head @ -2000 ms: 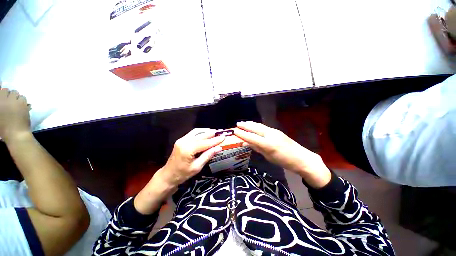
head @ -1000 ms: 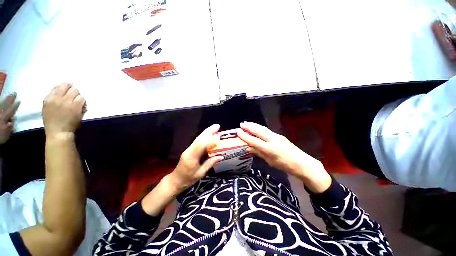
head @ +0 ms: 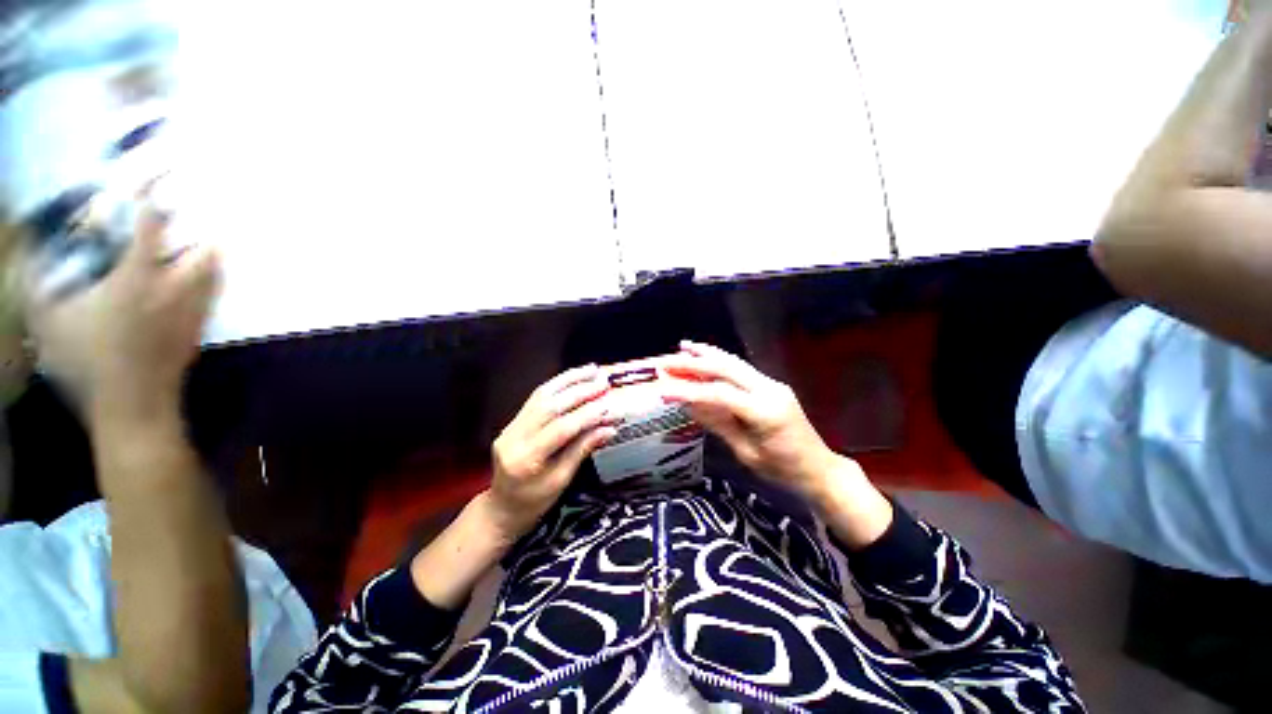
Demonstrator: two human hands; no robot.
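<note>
A printed carton point(head: 653, 453) with a white printed front and an orange edge is upright at my lap, below the table edge. A small dark slotted hang tab point(head: 632, 377) shows at its top. My left hand point(head: 553, 444) holds the carton's left side, with fingers at the top edge. My right hand point(head: 749, 407) holds its right side, with fingers over the top right. The lower part of the carton meets my patterned jacket. The fingers hide parts of the top, so I cannot tell how the flaps sit.
The white table point(head: 739, 140) runs across ahead, with seams in its top. A neighbour's blurred hand point(head: 126, 314) holds a blurred white printed item at the left. Another person's bent arm point(head: 1186, 230) rests at the table's right edge.
The printed carton that lay on the table's left part is gone from there. The left neighbour's hand has risen with a printed item. My hands still hold my carton, fingers slightly shifted.
</note>
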